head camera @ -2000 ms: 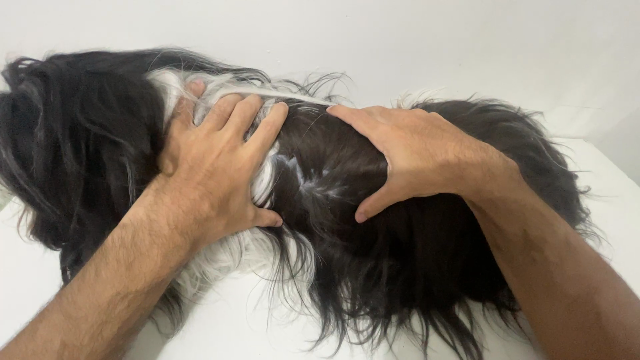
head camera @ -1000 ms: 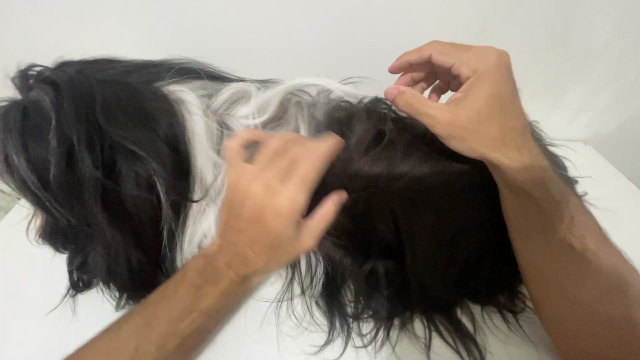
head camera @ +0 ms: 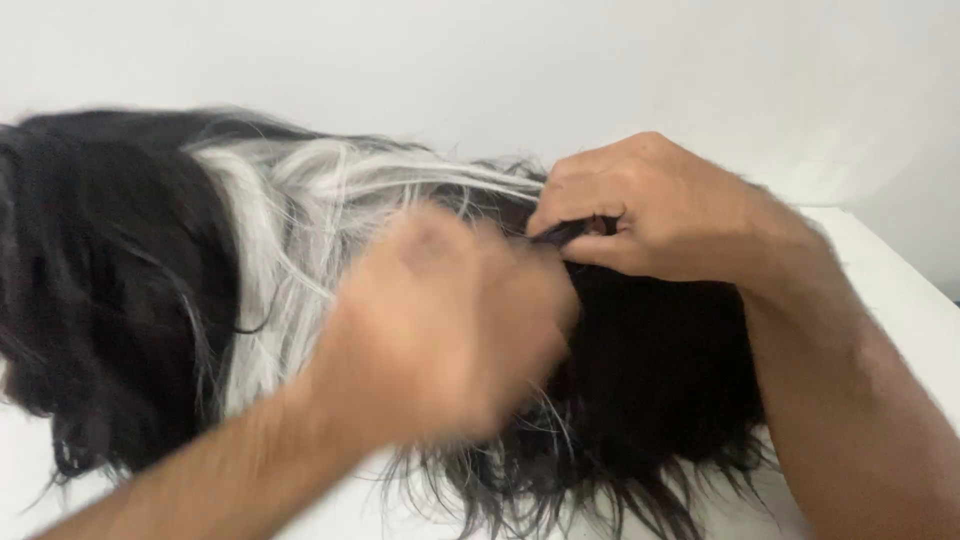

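A long-haired black and white animal, seemingly a dog, lies across the view; its black coat [head camera: 660, 352] covers the right part and a band of white hair [head camera: 259, 300] runs down left of the middle. My right hand [head camera: 615, 217] pinches a lock of dark hair [head camera: 559, 234] between thumb and fingers at the upper side of the body. Blurred by motion, my left hand [head camera: 457, 322] is over the middle of the coat, just left of and below my right hand. Its fingertips are not distinct, so its hold cannot be told.
The body rests on a white tabletop [head camera: 892, 270], whose right edge shows. Behind stands a pale wall [head camera: 480, 67]. Long black hair [head camera: 97, 277] hangs over the left end, and loose strands spread onto the surface at the front.
Two seconds ago both hands lay spread on the coat. One second ago my right hand was raised above it; now it has come down and left onto a dark lock. My left hand has moved right.
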